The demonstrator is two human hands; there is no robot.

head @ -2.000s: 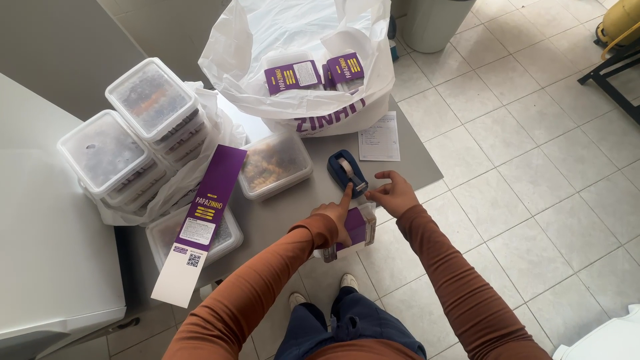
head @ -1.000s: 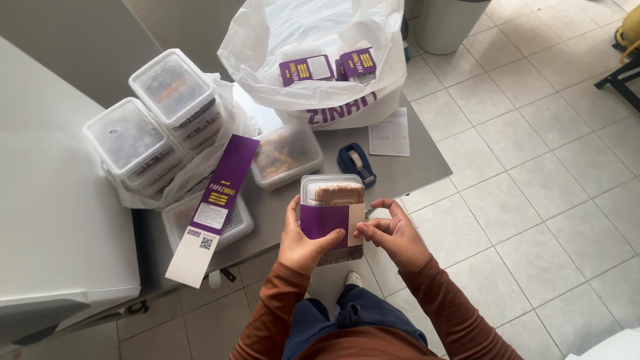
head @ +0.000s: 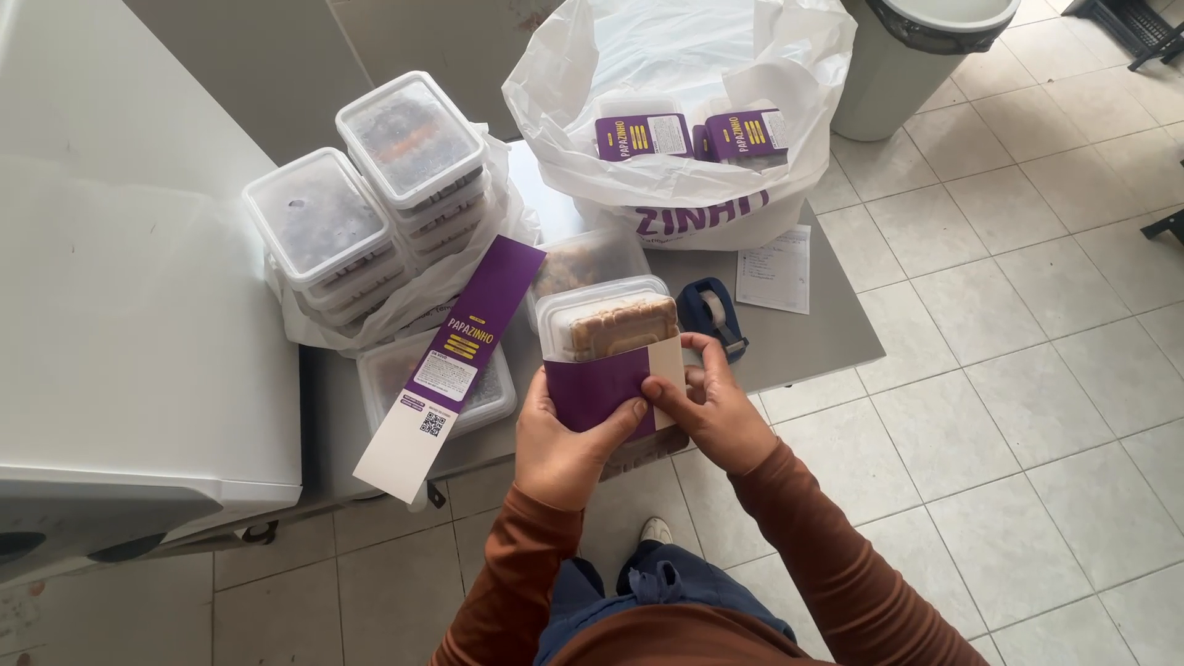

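Note:
My left hand (head: 569, 444) grips the left side of a clear plastic food container (head: 610, 324) with brown food inside, its thumb on the purple cardboard sleeve (head: 597, 388) wrapped around it. My right hand (head: 717, 407) holds the right side, thumb pressed on the sleeve's white end and fingers behind. Just beyond my right fingers, a blue tape dispenser (head: 712, 319) lies on the grey table. Left of my hands, a flat purple and white sleeve (head: 472, 347) rests across a lidded container (head: 499, 393). Another lidded container (head: 592, 264) sits behind the held one.
Stacked lidded containers (head: 319, 217) stand in a plastic bag (head: 370, 328) at the left, beside a white appliance (head: 139, 277). A large white plastic bag (head: 573, 176) holds several sleeved containers (head: 647, 134). A paper slip (head: 775, 273) lies near the edge of the grey table (head: 832, 324). A bin (head: 893, 83) stands behind.
Two seconds ago my hands were at the tape dispenser, with the purple-sleeved container below them. Both hands now hold that container in front of me, farther from the dispenser.

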